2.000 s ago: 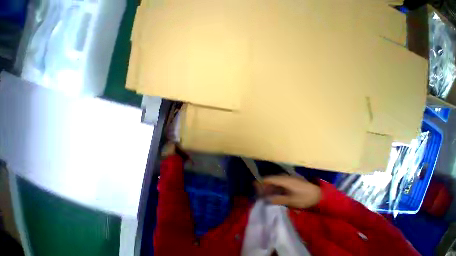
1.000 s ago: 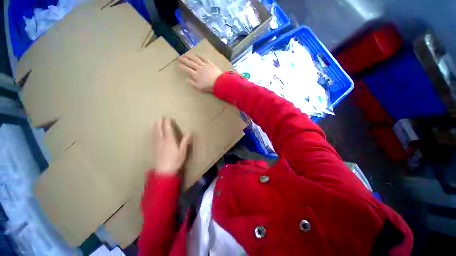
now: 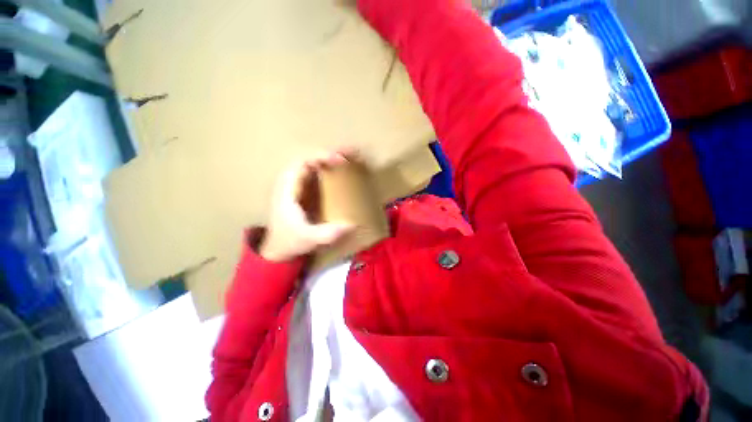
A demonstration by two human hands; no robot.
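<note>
A brown die-cut cardboard blank (image 3: 223,91) lies flat in front of me, with slots along its left side. My left hand (image 3: 309,206) is on its near edge. The fingers and thumb are curled around a raised cardboard flap (image 3: 345,198); hand and flap are blurred. My right arm reaches up across the right side of the blank, and my right hand is cut off by the top edge of the picture.
A blue tub (image 3: 651,107) with white packs (image 3: 577,95) stands at the right. Clear-wrapped white items (image 3: 86,173) lie at the left beside a rail. A white panel (image 3: 152,358) is at the lower left. Red (image 3: 709,82) and blue containers are at the far right.
My left hand has gone from lying flat on the cardboard to gripping a flap at its near edge. My right hand has moved up out of the picture. The view has shifted.
</note>
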